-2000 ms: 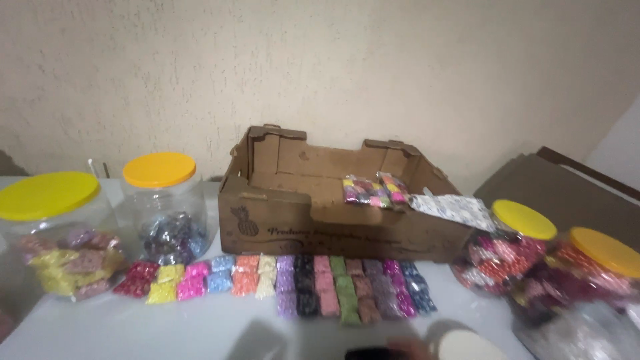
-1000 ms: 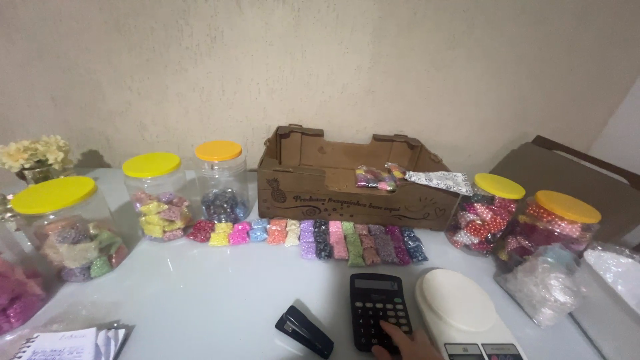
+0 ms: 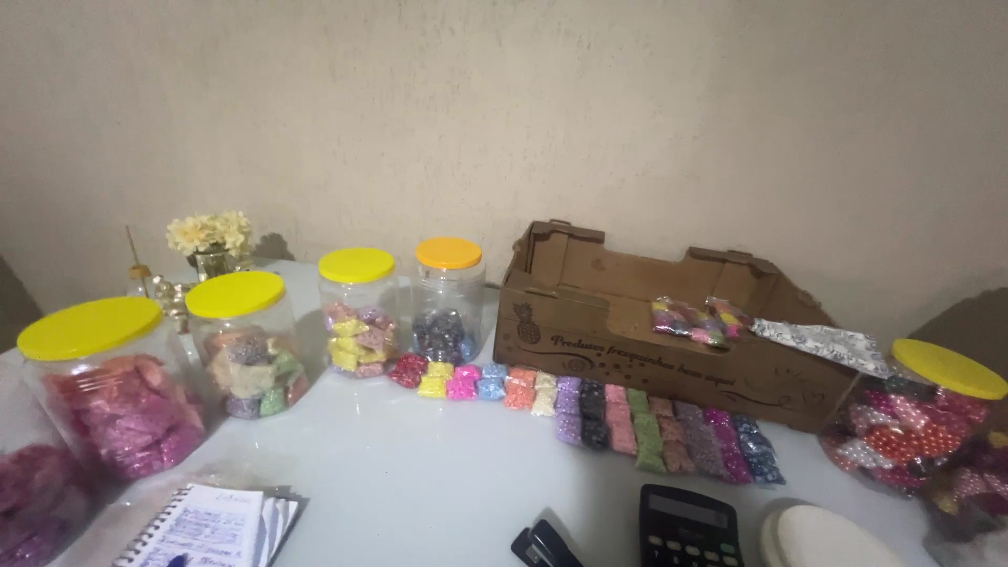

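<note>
Neither of my hands shows in the head view. A black calculator (image 3: 687, 526) lies at the bottom edge, partly cut off, between a black stapler (image 3: 543, 545) and a round white scale platform (image 3: 828, 539). Small bags of coloured beads (image 3: 619, 421) lie in columns before an open cardboard box (image 3: 654, 358). Bags of mixed beads (image 3: 689, 321) and a patterned packet (image 3: 820, 342) rest at the box's front rim. A spiral notebook (image 3: 201, 526) with handwriting lies at the lower left.
Lidded clear plastic jars of bagged beads stand at left: a large one (image 3: 118, 417), a second (image 3: 250, 362), a third (image 3: 358, 323) and an orange-lidded one (image 3: 449, 315). Another jar (image 3: 906, 433) stands at right. Cream flowers (image 3: 209, 235) in a vase are behind.
The hand on the calculator's keys one second ago is out of view now. The view has turned left, showing more jars and the notebook.
</note>
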